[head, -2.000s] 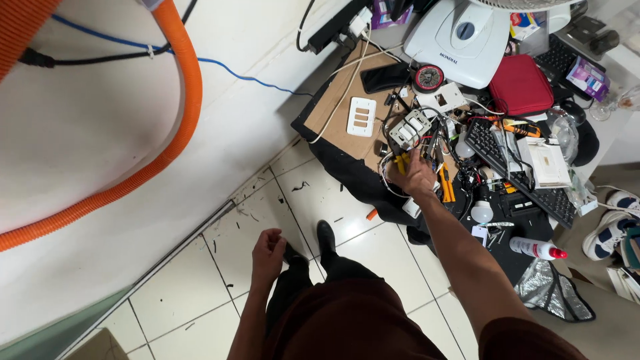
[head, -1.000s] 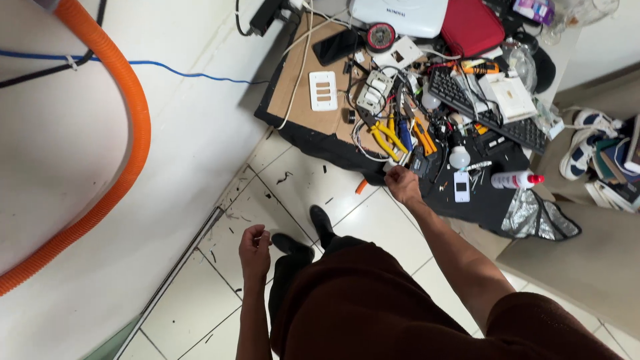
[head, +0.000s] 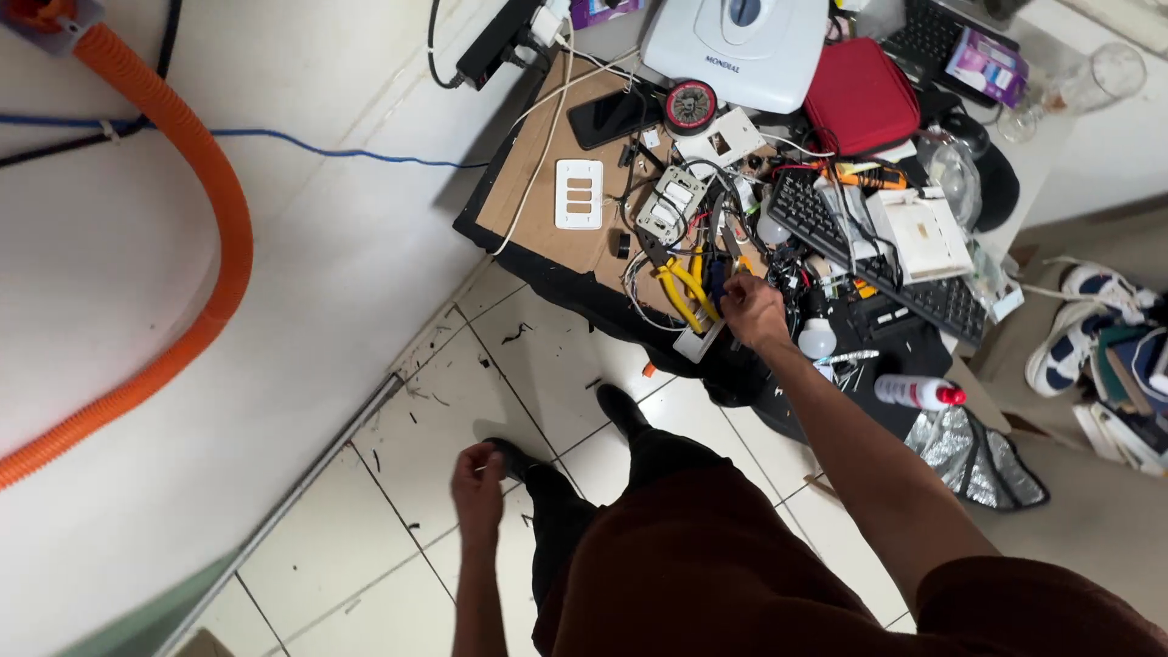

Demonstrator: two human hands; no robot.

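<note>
My right hand [head: 754, 308] is over the cluttered table, at the handle of a tool with an orange part; whether the fingers grip it cannot be told. Just left of it lie yellow-handled pliers [head: 686, 287]. Beyond these sits a white switch module [head: 672, 204] with wires around it, and farther left a white three-slot cover plate [head: 578, 194] lies flat on cardboard. A white light bulb [head: 817, 338] rests to the right of the hand. My left hand [head: 478, 467] hangs above the floor, fingers curled, away from the table; its palm is hidden.
A black keyboard [head: 876, 255], a red case [head: 860, 96], a black phone [head: 614, 118] and a white fan base [head: 735, 50] crowd the table. A white bottle with a red cap [head: 918, 392] lies near the edge. An orange corrugated conduit [head: 239, 246] runs along the wall at left.
My right hand has moved from the table's near edge, beside the pliers' handle ends, farther in over the tools. The pliers lie in about the same place. The view has shifted.
</note>
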